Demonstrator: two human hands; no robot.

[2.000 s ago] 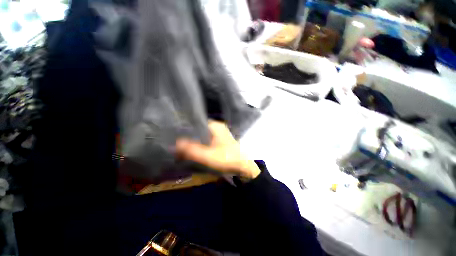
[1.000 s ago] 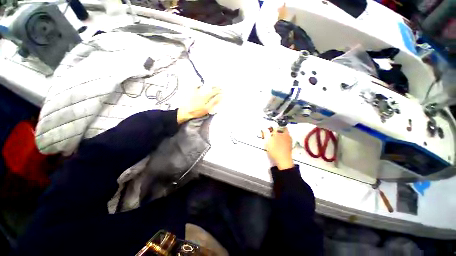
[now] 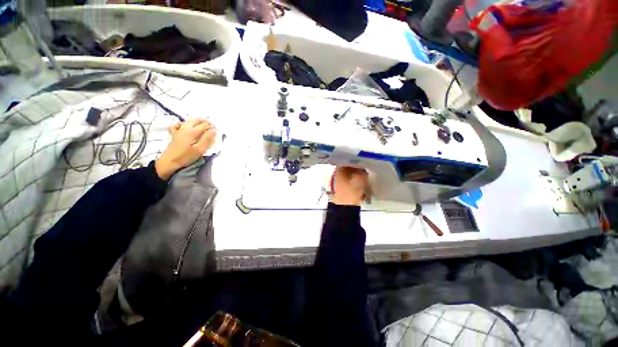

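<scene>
The white quilted jacket body (image 3: 40, 142) with dark check lines lies at the left, with a dark grey panel (image 3: 162, 234) and zip (image 3: 194, 234) towards the front. My left hand (image 3: 192, 144) rests palm down at the fabric's right edge, fingers slightly bent and parted. The white sewing machine head (image 3: 352, 129) stands right of it. My right hand (image 3: 350, 185) is under the machine arm, over the scissors (image 3: 332, 183), of which only a little red shows. Its fingers are blurred, and whether they grip the scissors is hidden.
A tool with an orange-brown handle (image 3: 431, 225) lies right of my right hand. White bins (image 3: 227, 64) with dark cloth stand behind. A red bundle (image 3: 542, 54) is at the upper right. More quilted fabric (image 3: 447, 329) is below the table's front edge.
The view has swung right. My right hand has moved from the needle area to the scissors under the machine arm. My left hand remains at the fabric's edge.
</scene>
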